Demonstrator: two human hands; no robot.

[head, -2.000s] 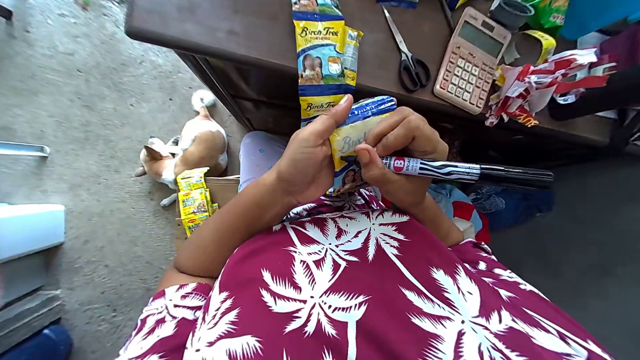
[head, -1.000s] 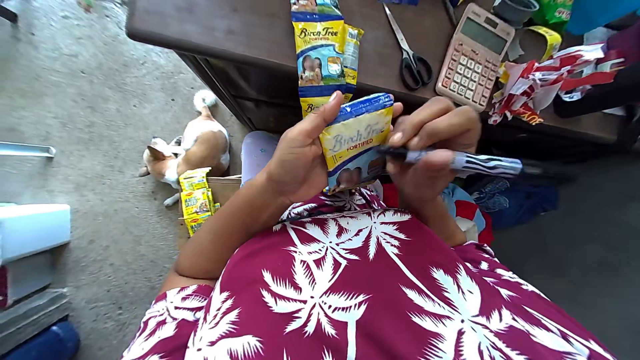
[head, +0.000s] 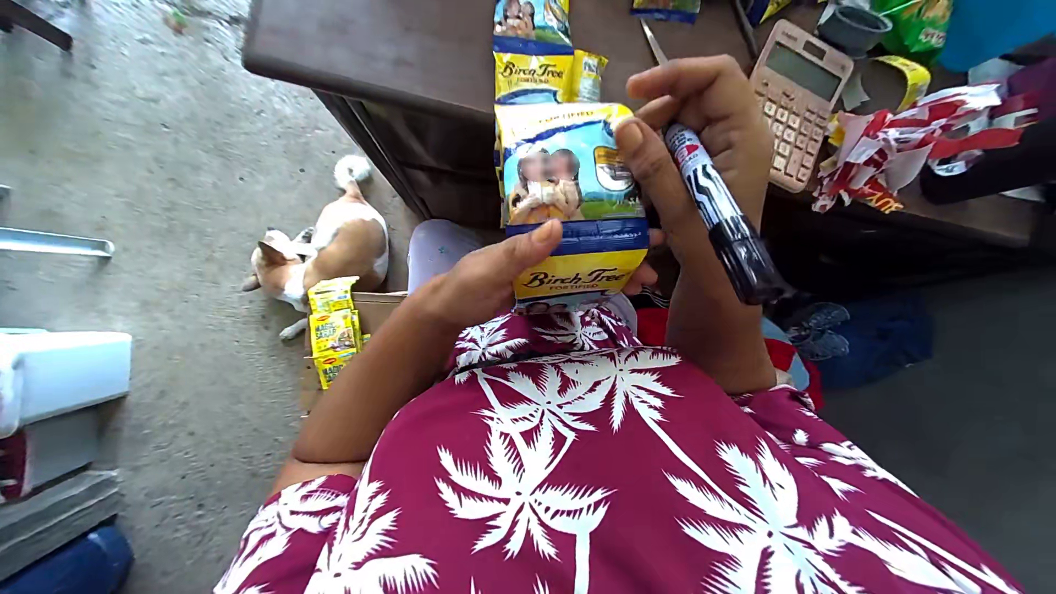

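Note:
My left hand [head: 487, 276] grips a folded strip of Birch Tree milk powder sachets [head: 577, 186], its thumb on the blue seam between two sachets. My right hand [head: 701, 132] pinches the strip's upper right corner between thumb and finger. A black-and-white marker pen [head: 722, 214] also rests in the right hand, slanting down to the right with its dark end lowest. Behind the held strip, more joined Birch Tree sachets [head: 532, 74] lie on the brown table [head: 371, 41].
Scissors [head: 653, 41], partly hidden by my right hand, a pink calculator [head: 800, 103] and torn red-and-white wrappers [head: 916, 140] are on the table. Yellow Maggi sachets [head: 334, 330] stand at a cardboard box [head: 375, 309] below left. A dog [head: 338, 239] lies on the concrete floor.
The held sachets, earlier a compact folded bundle, are now opened out to show one sachet above another. My right hand has moved up to their top corner, and the marker now slants downward.

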